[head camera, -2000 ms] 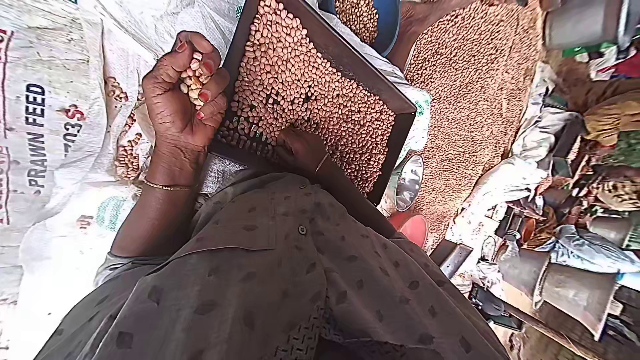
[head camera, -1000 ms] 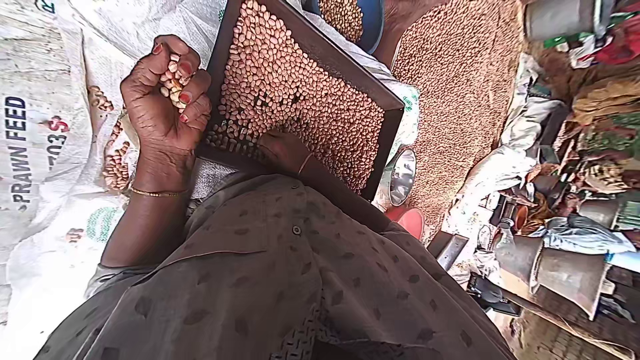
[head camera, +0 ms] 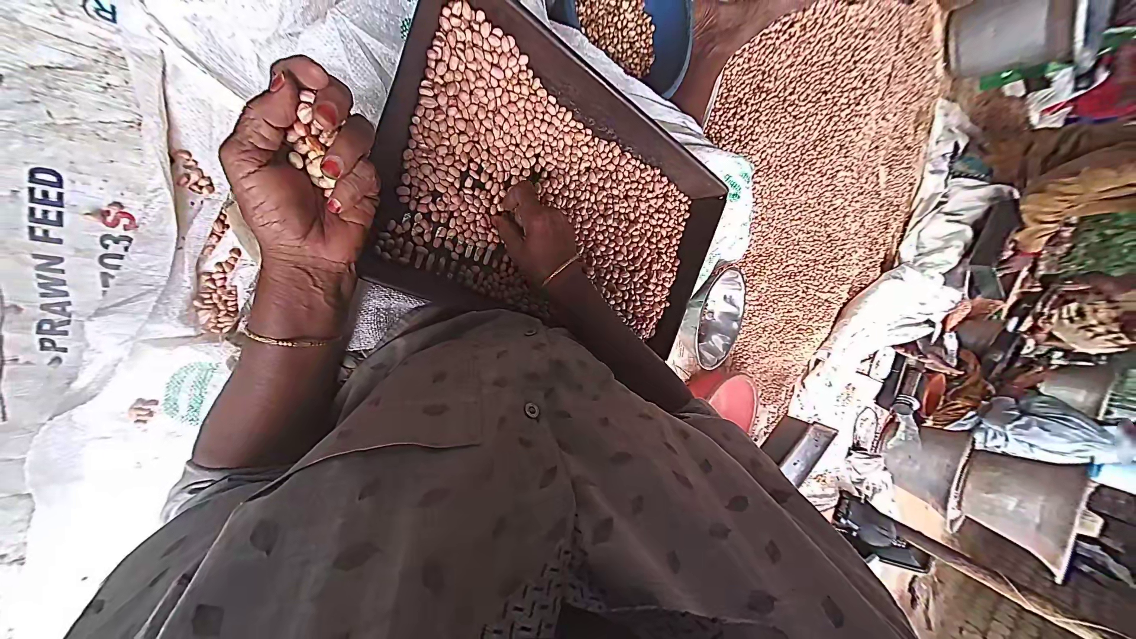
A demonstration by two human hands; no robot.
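My left hand (head camera: pixel 306 177), palm up beside the left edge of a dark rectangular tray (head camera: pixel 701 191), has its fingers curled round several pale shelled nuts (head camera: pixel 306 138). Pinkish nuts or beans (head camera: pixel 497 106), probably peanuts, cover most of the tray, thinning out near its lower left side, where the dark base shows. My right hand (head camera: pixel 537 232) reaches in over that thinner part, its thumb and fingertips bent down to the nuts; whether it pinches any is hidden. The tray rests close against my lap.
More nuts lie spread on the ground (head camera: pixel 816 160) to the right. A blue bowl of nuts (head camera: pixel 674 44) stands beyond the tray, near someone's bare skin. A metal bowl (head camera: pixel 719 318) and red object (head camera: pixel 732 399) sit right of the tray; white woven sacks (head camera: pixel 71 222) cover the left.
My right hand has moved inward over the tray, away from its near edge. My left hand stays curled round its nuts.
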